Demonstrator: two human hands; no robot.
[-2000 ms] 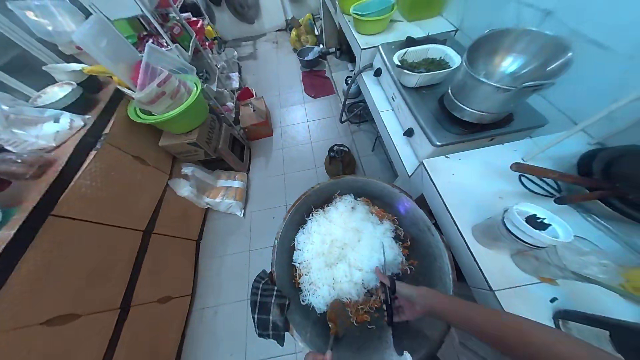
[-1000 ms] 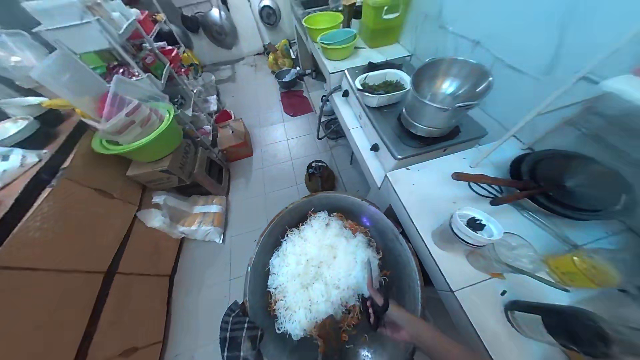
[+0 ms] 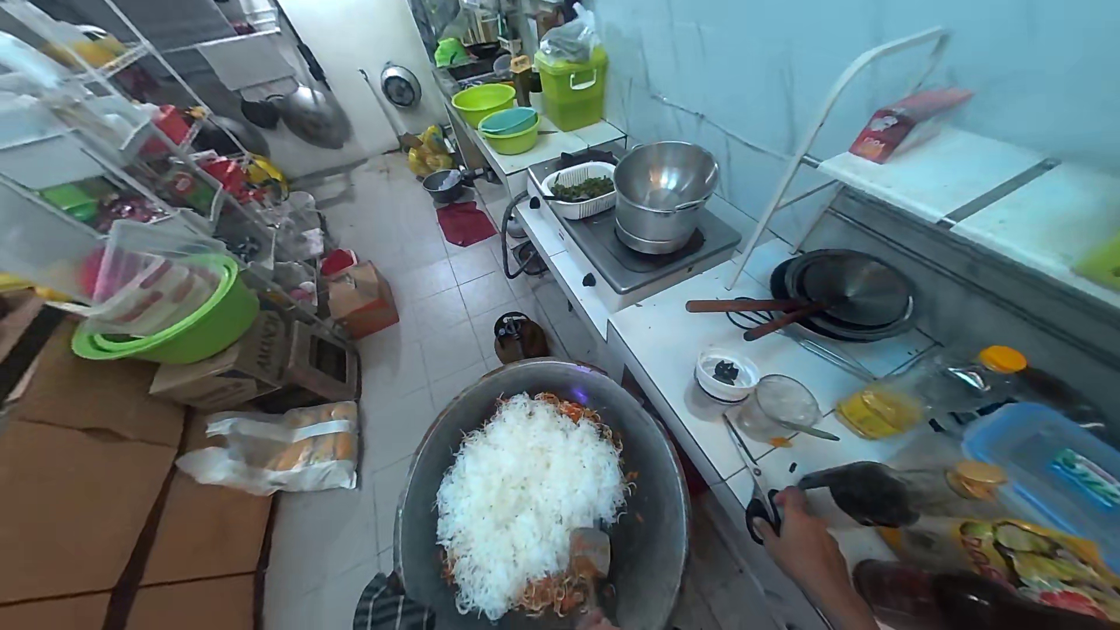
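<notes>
A large metal wok (image 3: 420, 464) holds a heap of white noodles (image 3: 529, 494) over an orange-brown mix. My right hand (image 3: 801, 538) is at the counter edge, its fingers at the black handles of the scissors (image 3: 752, 472), whose blades point away over the white tiles. At the bottom edge a small part of my left hand (image 3: 595, 621) shows, on the handle of a spatula (image 3: 590, 553) whose blade rests against the noodles at the wok's near right. A dark striped cloth (image 3: 389, 604) hangs at the wok's left rim.
Beside the scissors stand a glass jar (image 3: 779, 407) and a white tub (image 3: 726, 374). Behind them lie dark pans (image 3: 849, 293); a steel pot (image 3: 661, 206) sits on the stove (image 3: 630, 271). Bottles and a blue-lidded container (image 3: 1050, 472) are at the right, cardboard boxes (image 3: 87, 499) at the left.
My right hand has moved from over the noodles in the wok to the counter on the right, with the scissors. The view has shifted toward the counter.
</notes>
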